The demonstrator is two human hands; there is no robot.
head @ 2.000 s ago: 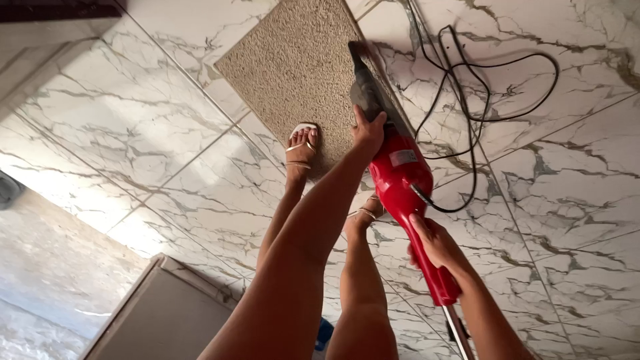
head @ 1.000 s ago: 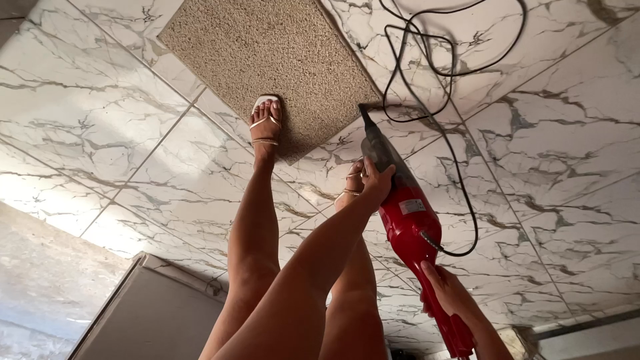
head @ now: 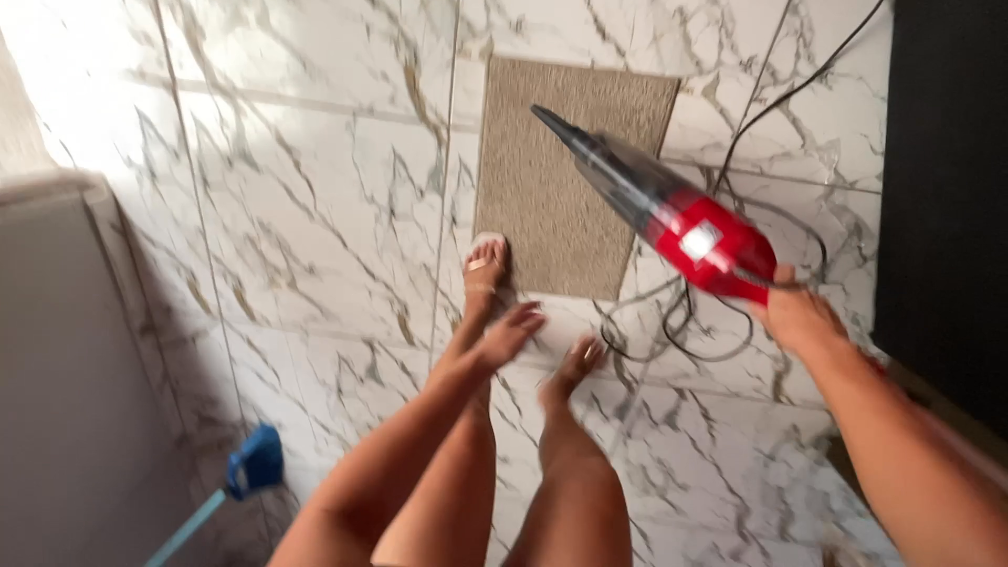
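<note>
My right hand (head: 803, 315) grips the red handle of a handheld stick vacuum cleaner (head: 701, 236), whose clear dust cup and black crevice nozzle point to the upper left, over a beige doormat (head: 551, 189). Whether the nozzle touches the mat cannot be told. My left hand (head: 512, 335) is blurred, holds nothing and has its fingers apart, just below the mat's lower edge and between my sandalled feet. A black power cord (head: 776, 106) runs from the top right, passes behind the vacuum and lies in loops on the floor.
Marble-patterned tiles (head: 339, 197) surround the mat. My left foot (head: 484, 268) is at its lower left corner. A grey cabinet-like block (head: 71, 339) stands at the left, near a blue plastic brush or broom head (head: 256, 461) on a light blue pole. A black panel (head: 941, 197) borders the right.
My left hand has let go of the vacuum's front part and moved away from it. The vacuum now angles to the upper left over the mat, held by my right hand alone. The view has shifted.
</note>
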